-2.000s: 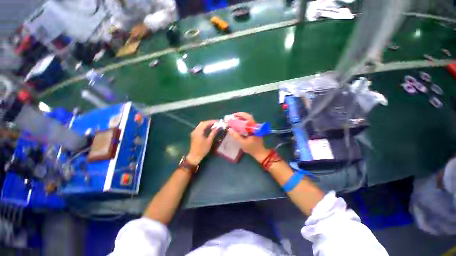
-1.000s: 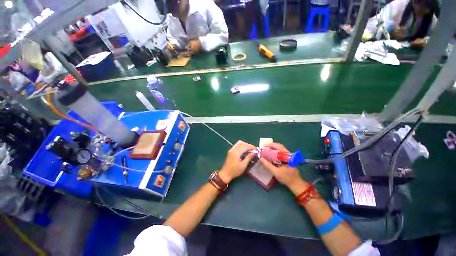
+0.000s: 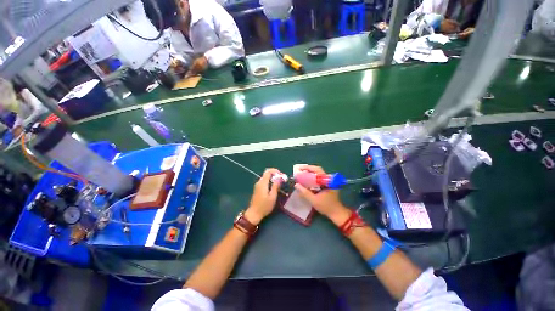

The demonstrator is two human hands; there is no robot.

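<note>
My right hand (image 3: pixel 324 197) holds a red-pink dispensing syringe (image 3: pixel 311 179) with a blue cap and a hose running right. Its tip end points left, towards my left hand. My left hand (image 3: pixel 265 195) holds a small white-silver part (image 3: pixel 279 178) at its fingertips, beside the syringe's tip. Whether tip and part touch is too small to tell. A framed pad (image 3: pixel 298 207) with a red-brown rim lies on the dark green bench below my hands. A plain cream pad (image 3: pixel 300 167) shows partly behind my right hand.
A blue pneumatic machine (image 3: pixel 152 226) with a framed pad on it stands left. A blue-fronted controller (image 3: pixel 385 189) with crumpled plastic bags stands right. Several small parts (image 3: pixel 524 141) lie far right. A pale strip (image 3: pixel 292 140) edges the brighter green surface. People in white sit across.
Since one second ago, the view has shifted, so the bench things sit further left and slightly higher. My hands still hold the syringe and small part close together above the framed pad.
</note>
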